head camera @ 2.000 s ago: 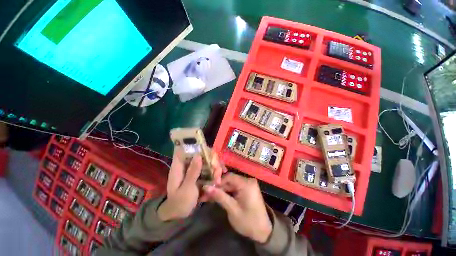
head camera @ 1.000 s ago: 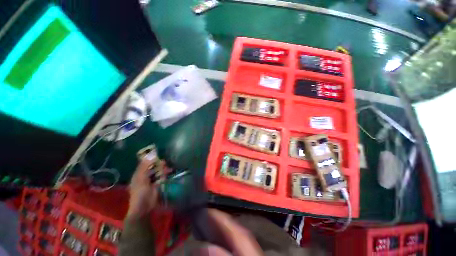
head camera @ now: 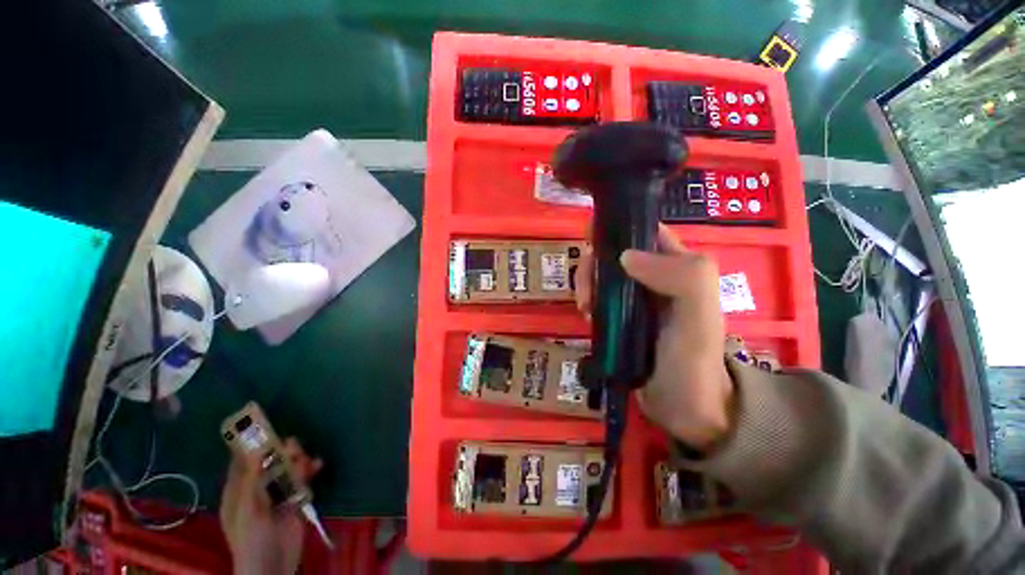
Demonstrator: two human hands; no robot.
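Observation:
My right hand (head camera: 688, 337) grips a black barcode scanner (head camera: 625, 253) upright over the middle of the red phone tray (head camera: 427, 337). The scanner's head is above a white barcode label (head camera: 559, 186) in a left-column pocket. My left hand (head camera: 256, 511) holds a gold phone (head camera: 265, 455), back up, at the lower left, with a white cable (head camera: 317, 523) at its lower end. Gold phones lie back up in the left column, such as this one (head camera: 519, 271). Black and red phones lie front up in the upper pockets (head camera: 528, 94). My right arm hides part of the right column.
A left monitor (head camera: 67, 258) and right monitor (head camera: 967, 202) flank the tray. A white mouse (head camera: 279, 294) sits on a white pad (head camera: 377, 213). A round white item (head camera: 169, 326) with cable is beside the left monitor. Another mouse (head camera: 867, 354) is at the right.
My right hand has brought the scanner up over the tray. My left hand has moved down and left with the phone. The view has shifted, and the tray appears closer.

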